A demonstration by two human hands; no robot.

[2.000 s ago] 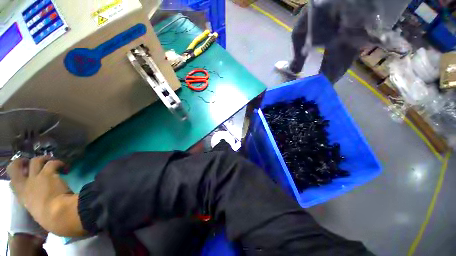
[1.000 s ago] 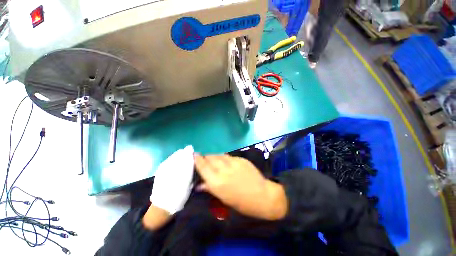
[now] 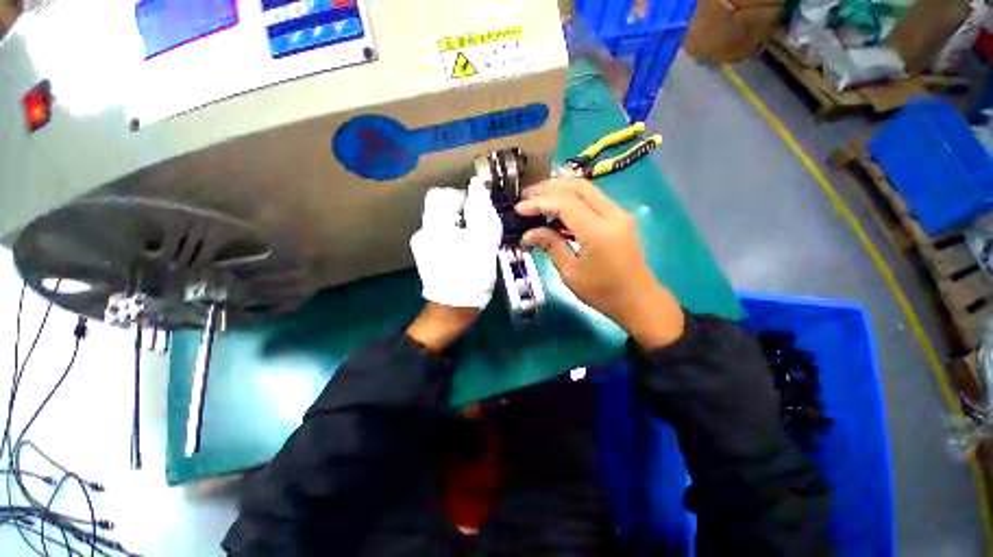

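Observation:
My left hand (image 3: 455, 248), in a white glove, and my bare right hand (image 3: 593, 245) meet at the tying head (image 3: 523, 285) of the beige machine (image 3: 327, 185). Between them they hold a short black cable coil (image 3: 517, 221) across the tying head. My fingers hide part of the coil and the slot. The grey winding disc (image 3: 240, 252) is at the left, and its two bright winding prongs (image 3: 200, 381) hold nothing.
Yellow-and-black cutters (image 3: 621, 152) lie on the green mat (image 3: 681, 245) behind my right hand. Loose black cables (image 3: 44, 479) lie on the white sheet at the left. A blue bin (image 3: 860, 435) with black coils stands at the right. A control panel (image 3: 316, 27) is at the top.
Both hands have moved from the bench's front edge forward to the tying head, with the black coil now seen between them. The view has tilted, and the control panel shows again.

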